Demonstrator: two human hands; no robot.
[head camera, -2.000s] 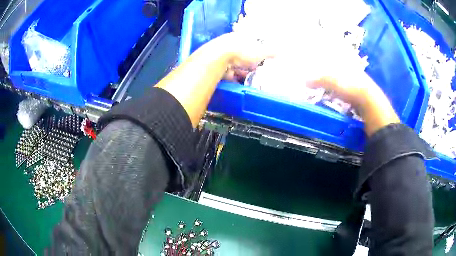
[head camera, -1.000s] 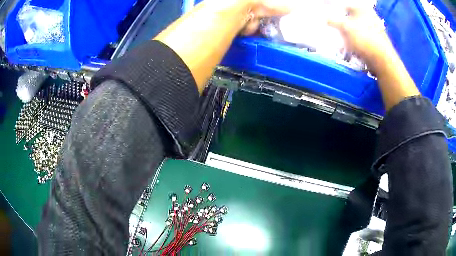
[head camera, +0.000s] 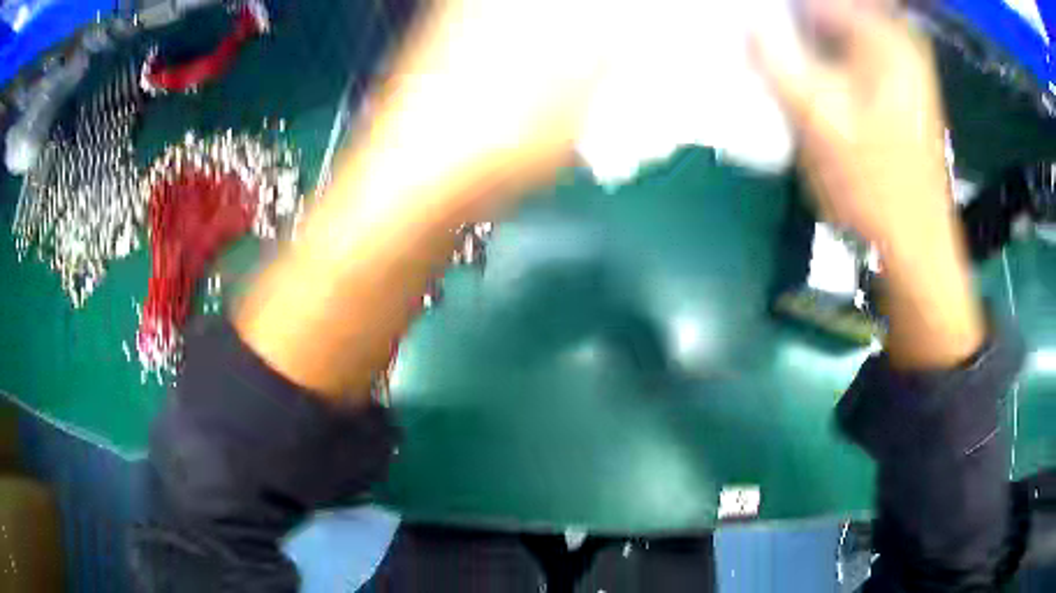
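White plastic housings (head camera: 683, 99) show as an overexposed white mass at the top centre, between my two hands, above the green table. My left hand (head camera: 533, 70) is at their left side, washed out and blurred, its fingers merging with the white. My right hand (head camera: 840, 87) is at their right side, fingers bent toward them, also blurred. Both hands appear to hold the housings between them. How many housings there are cannot be told.
A bundle of red lead wires (head camera: 191, 232) lies on the green table (head camera: 556, 452) at left, beside silver component stock (head camera: 75, 214). A curved red wire bundle (head camera: 203, 70) is behind. A small white block (head camera: 739, 502) lies at the front edge. The screw feeder (head camera: 828, 290) is partly hidden at right.
My hands have come out of the blue bin with white housings between them and are now over the table. The view has tilted down, showing the table's front edge.
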